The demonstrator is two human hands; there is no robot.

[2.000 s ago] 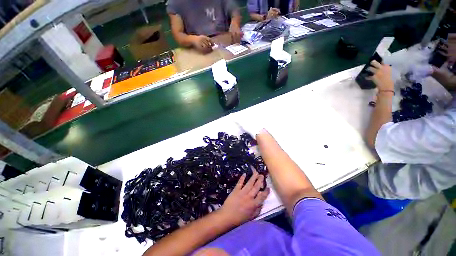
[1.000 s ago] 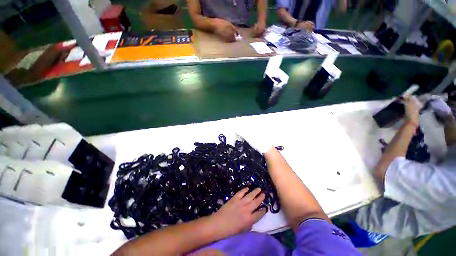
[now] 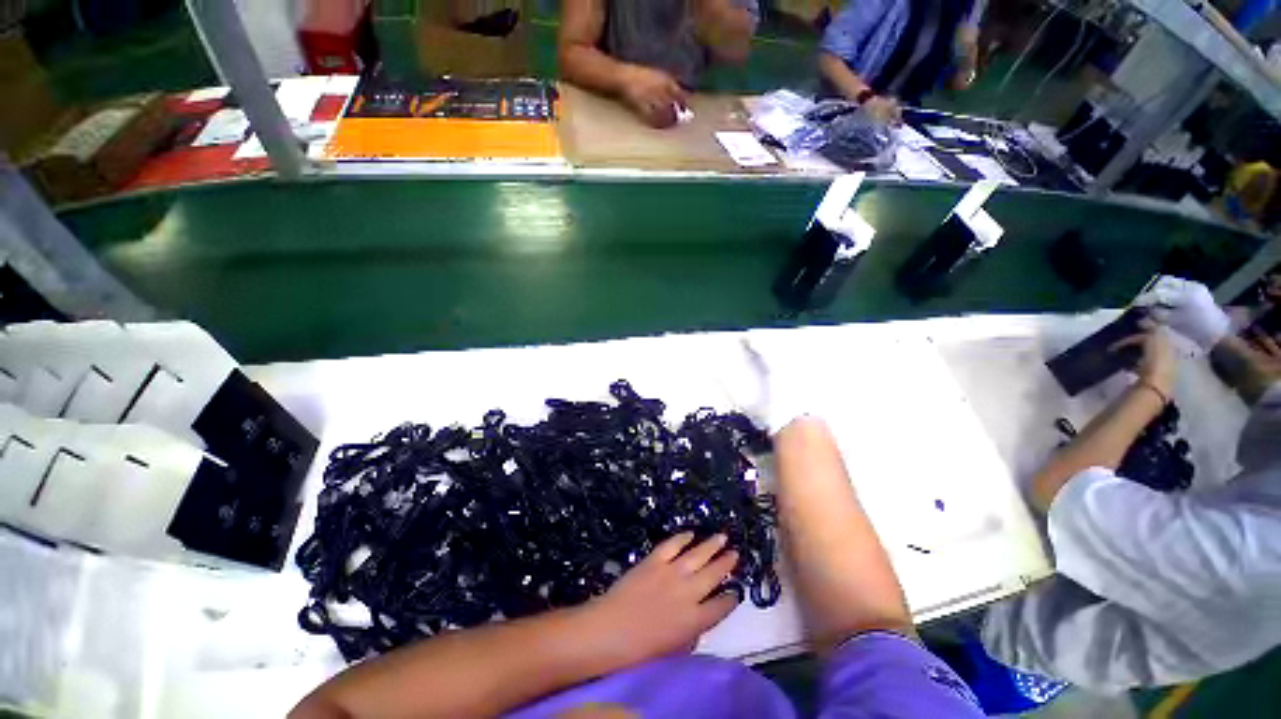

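A wide tangled heap of thin black looped cables (image 3: pixel 520 506) with small pale bits lies on the white bench in front of me. My bare left hand (image 3: pixel 674 590) rests on the heap's near right edge, fingers spread and touching the loops. My right forearm reaches in beyond the heap's right side. My right hand (image 3: pixel 756 382), in a white knit glove, blends into the white bench; its fingers and anything in them cannot be made out. Open retail boxes (image 3: pixel 253 471) with black sides and white flaps stand tightly packed at left.
The green conveyor belt (image 3: pixel 422 260) runs beyond the bench, carrying two open black boxes (image 3: pixel 819 253) with raised white flaps. At right a person holds a dark box (image 3: pixel 1099 354) above another black heap. Two people work opposite, beside orange-and-black printed sheets (image 3: pixel 447 136) and plastic bags.
The view has turned, so the bench looks more level. The boxes on the belt show further right. My right arm is slightly farther right; my left hand stays on the heap.
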